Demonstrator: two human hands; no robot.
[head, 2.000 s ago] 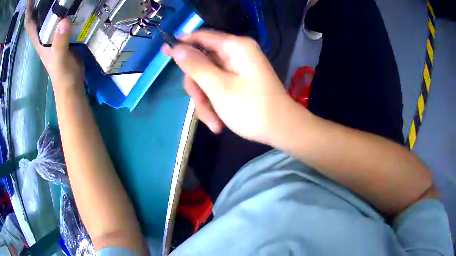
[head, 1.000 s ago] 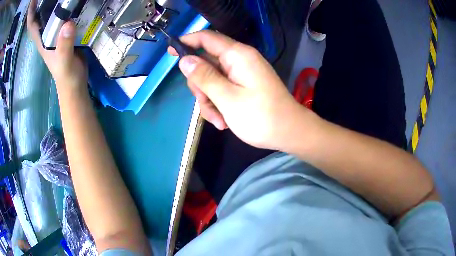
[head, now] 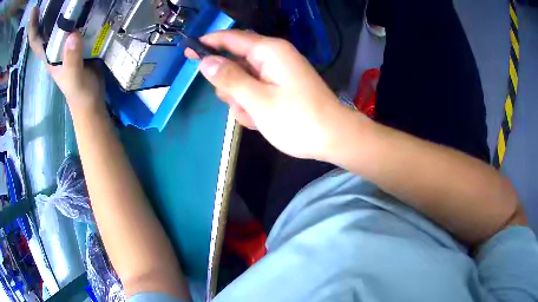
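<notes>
The silver-white machine housing [head: 133,62] lies in a blue tray [head: 177,82] at the upper left, cut off by the top edge. A yellow label [head: 101,40] runs along it. A bright metal mechanism [head: 158,29] sits on its right part. My right hand [head: 265,88] holds a hand screwdriver [head: 200,47] by its short dark handle, the thin shaft pointing at the mechanism. Whether the tip touches it is too small to tell. My left hand [head: 76,74] grips the housing's left end, thumb on top; its fingers are partly hidden behind the housing.
A green mat [head: 159,177] with a pale bench edge [head: 221,194] lies below. Knotted bagged parts [head: 74,189] lie left of my left forearm. Red stools [head: 367,91] and yellow-black floor tape [head: 508,94] are at the right. A person's dark-clothed leg [head: 427,71] is beside the bench.
The whole view has shifted slightly. The screwdriver stays in my right hand at the mechanism, its angle a little changed. My left hand keeps its hold on the housing.
</notes>
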